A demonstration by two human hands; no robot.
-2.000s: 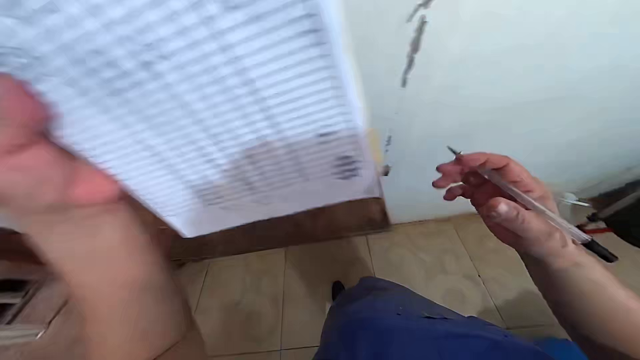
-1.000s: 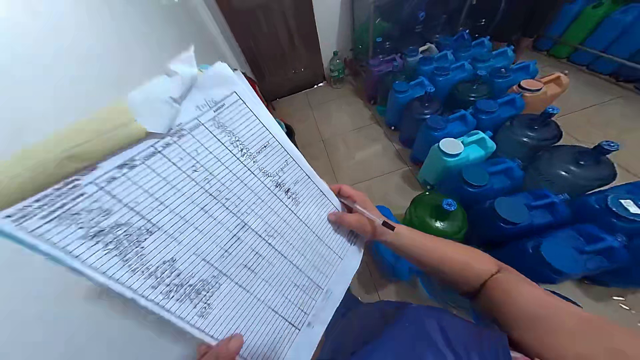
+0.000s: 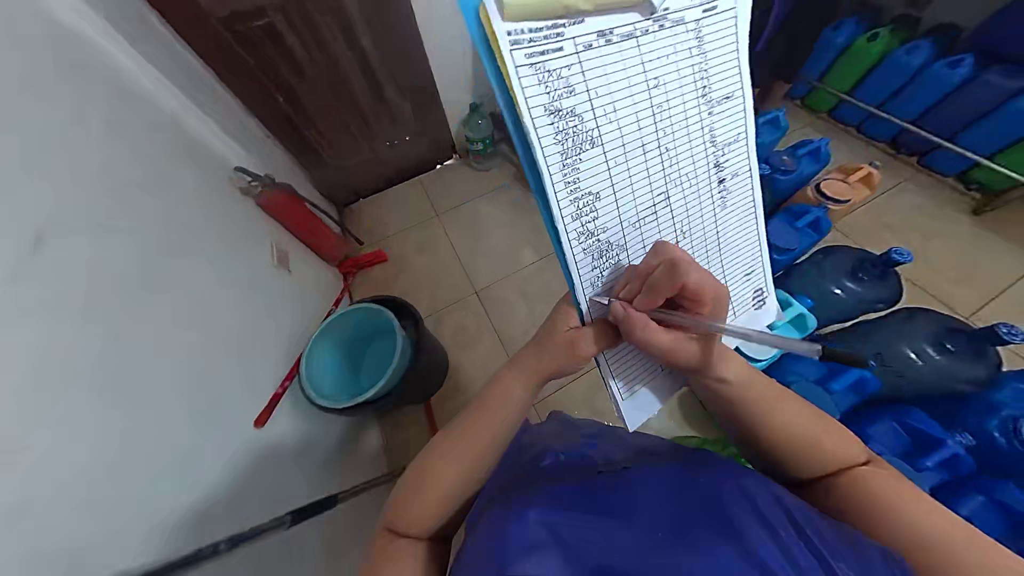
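Note:
My left hand (image 3: 570, 340) grips the left edge of a blue clipboard (image 3: 524, 152), its fingers hidden beneath. Clipped on it is a ruled paper form (image 3: 664, 160), with handwritten rows and columns of marks. A clear-barrelled ballpoint pen (image 3: 740, 330) with a dark end is held in my right hand (image 3: 672, 300). The pen's tip touches or nearly touches the form's left column, low on the sheet, just above my left thumb. My right hand rests on the paper.
A red fire extinguisher (image 3: 300, 218) is by the left wall, above a light blue basin (image 3: 356, 354) in a black bucket (image 3: 430, 364). A green plastic bottle (image 3: 479, 136) stands near the brown door (image 3: 312, 80). Several blue water jugs (image 3: 904, 352) fill the floor at right.
The view has swung widely. The form, held slanted across the left a second ago, now stands more upright before me. My right hand has moved from its edge onto the sheet, pen tip at the left column.

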